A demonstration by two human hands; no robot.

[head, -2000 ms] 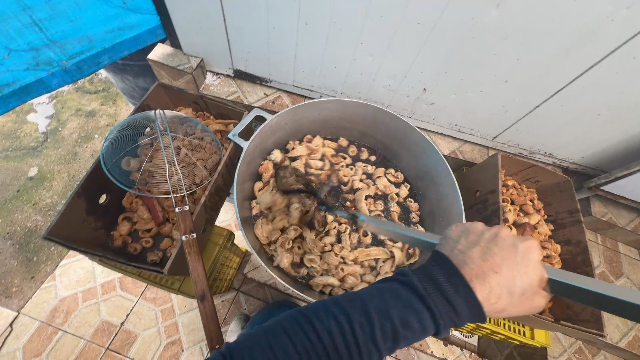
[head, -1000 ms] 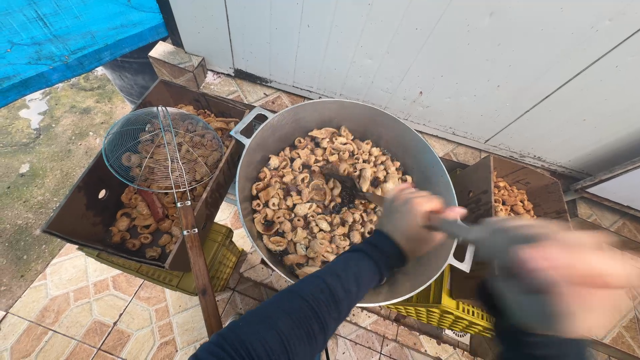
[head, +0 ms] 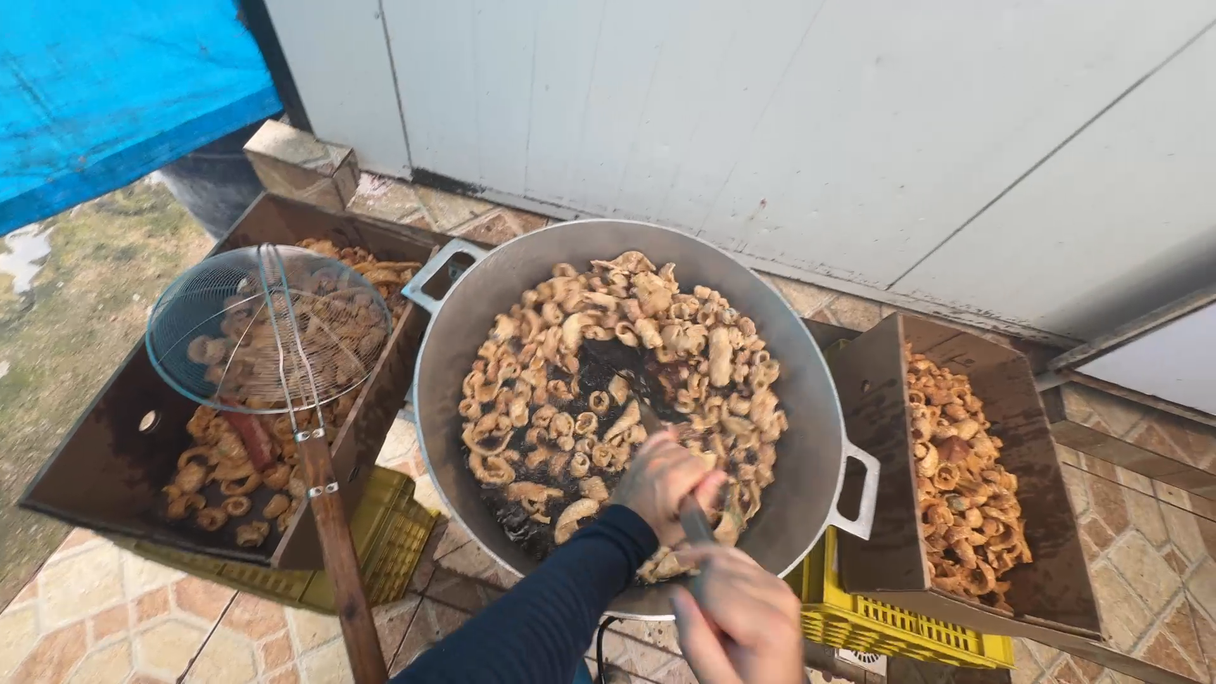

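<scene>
A large round metal pot [head: 432,380] holds curled brown frying pieces [head: 655,294], which look like pork rinds, in dark liquid. Over its lower right part, my left hand [head: 670,489] is closed around the metal handle [head: 698,527] of a long stirring tool. My right hand [head: 741,613] grips the same handle lower in the view, near the pot's front rim. The tool's working end is down among the pieces near the pot's middle and is mostly hidden. A wire skimmer [head: 271,328] with a wooden handle rests over the left box, touched by neither hand.
Open brown boxes of fried pieces flank the pot: the left box [head: 85,475] and the right box [head: 1054,532], above yellow plastic crates [head: 902,617]. A pale panel wall [head: 665,114] stands behind. Two pot handles stick out sideways. Blue sheeting [head: 114,85] hangs upper left.
Both hands have come lower in the view, with the tool's handle now pointing toward me instead of out to the right. Dark liquid shows in the pot's middle, where pieces lay one second ago.
</scene>
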